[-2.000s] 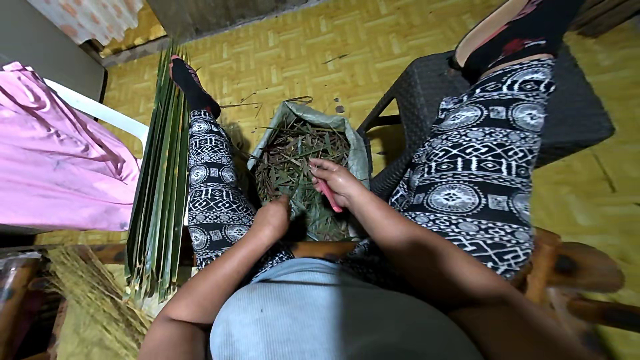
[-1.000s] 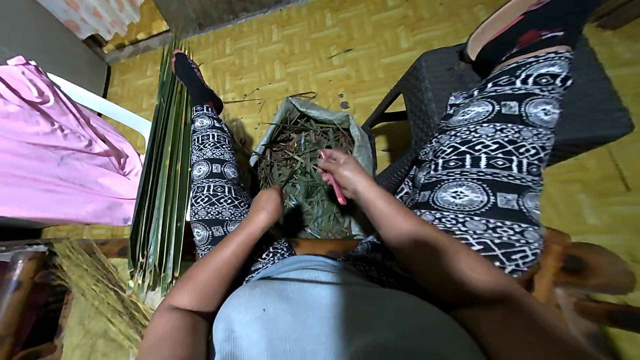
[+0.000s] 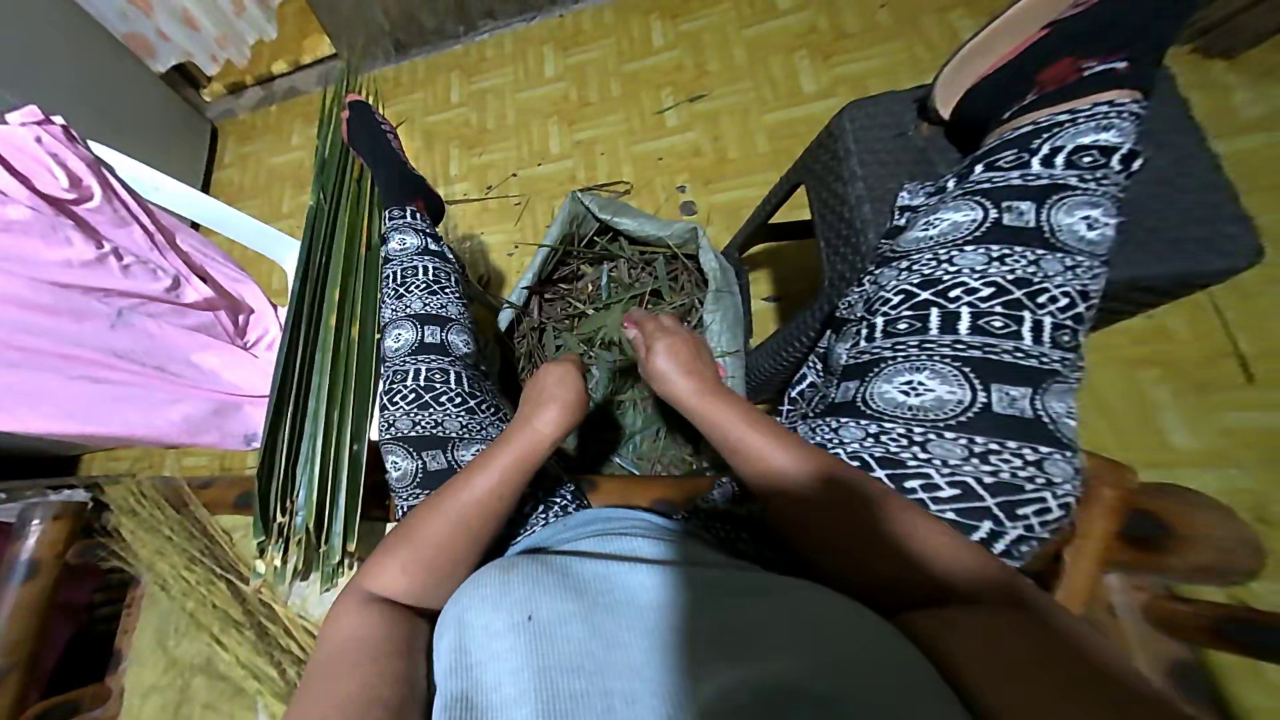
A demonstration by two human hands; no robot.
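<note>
A woven sack (image 3: 722, 300) stands between my legs, its mouth spread wide around cut leaf scraps (image 3: 640, 275). My left hand (image 3: 556, 395) is over the near left part of the sack with its fingers curled; whether it grips a strip is not clear. Over the right part is my right hand (image 3: 672, 355), closed around a pink-handled tool (image 3: 721, 370), of which only a bit of the handle shows; its blade is hidden. Long green palm leaflets (image 3: 320, 370) lie in a bundle to the left of my left leg.
A dark woven-pattern plastic chair (image 3: 860, 170) supports my right foot. Pink cloth (image 3: 130, 300) hangs over a white chair (image 3: 200, 205) at left. Thin dry stalks (image 3: 210, 580) lie at lower left, near the wooden seat frame (image 3: 1105, 530). Leaf scraps dot the yellow patterned floor (image 3: 600, 110).
My right hand has turned, so the pink handle that stuck out below it earlier is now mostly hidden. Both hands remain over the sack.
</note>
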